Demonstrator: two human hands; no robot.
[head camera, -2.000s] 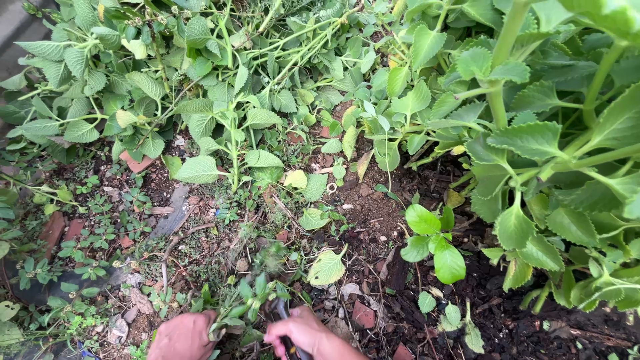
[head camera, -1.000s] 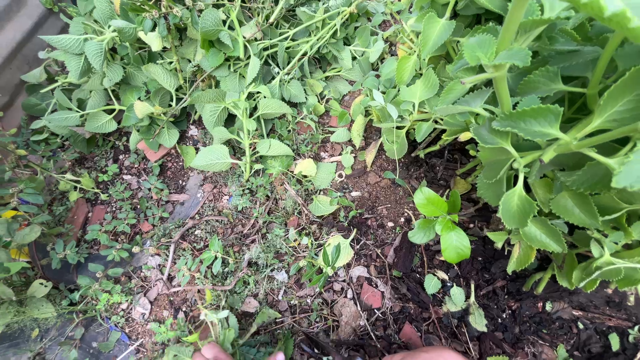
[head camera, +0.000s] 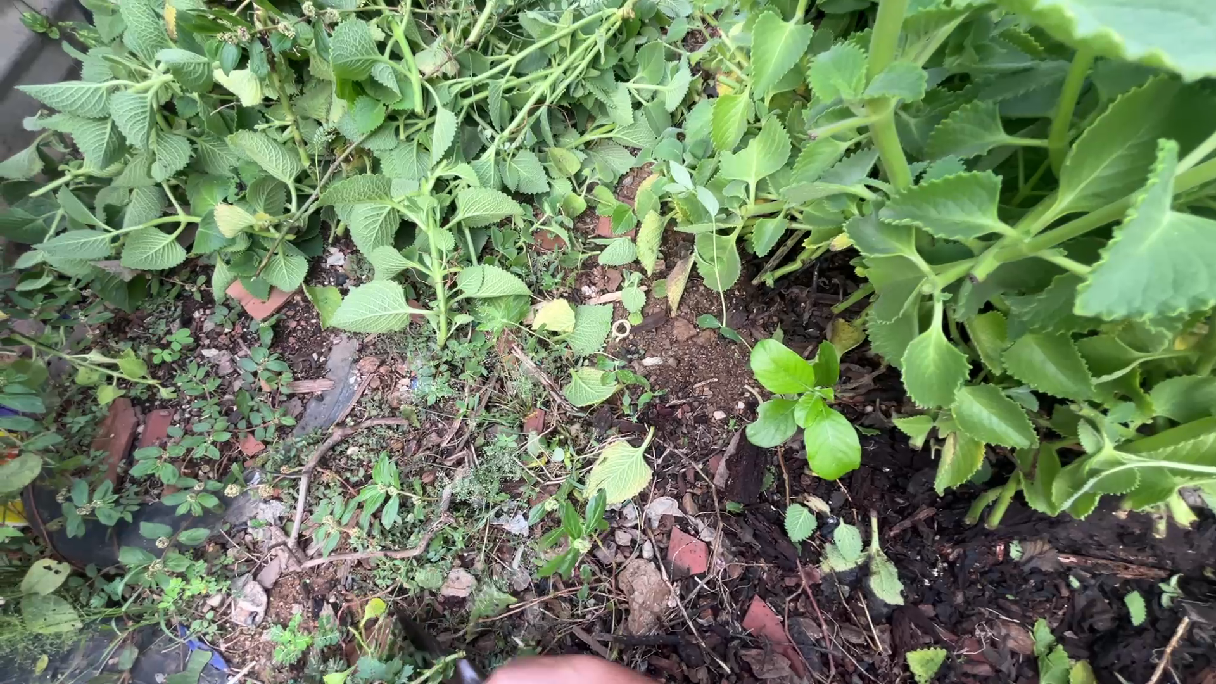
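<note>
Only the edge of my right hand (head camera: 570, 669) shows at the bottom of the view, and most of it is cut off. A dark hand tool (head camera: 465, 671) juts out from its left side, low over small weeds; its kind cannot be told. My left hand is out of view. Above and left of the tool, a curved bare twig (head camera: 309, 484) lies on the soil. A pale yellow-green leaf (head camera: 619, 471) lies farther up, and a small glossy-leaved plant (head camera: 803, 404) stands to the right of it.
Tall fleshy-leaved plants (head camera: 997, 285) fill the right side. Leafy stems (head camera: 380, 142) lie heaped across the top left. Broken brick pieces (head camera: 688, 553), stones and dark mulch (head camera: 950, 560) cover the ground. Dark sheeting (head camera: 104, 546) lies at the lower left.
Two seconds ago both hands were at the bottom, the left by green sprigs and the right on a dark-handled tool. The left hand has since gone out of view.
</note>
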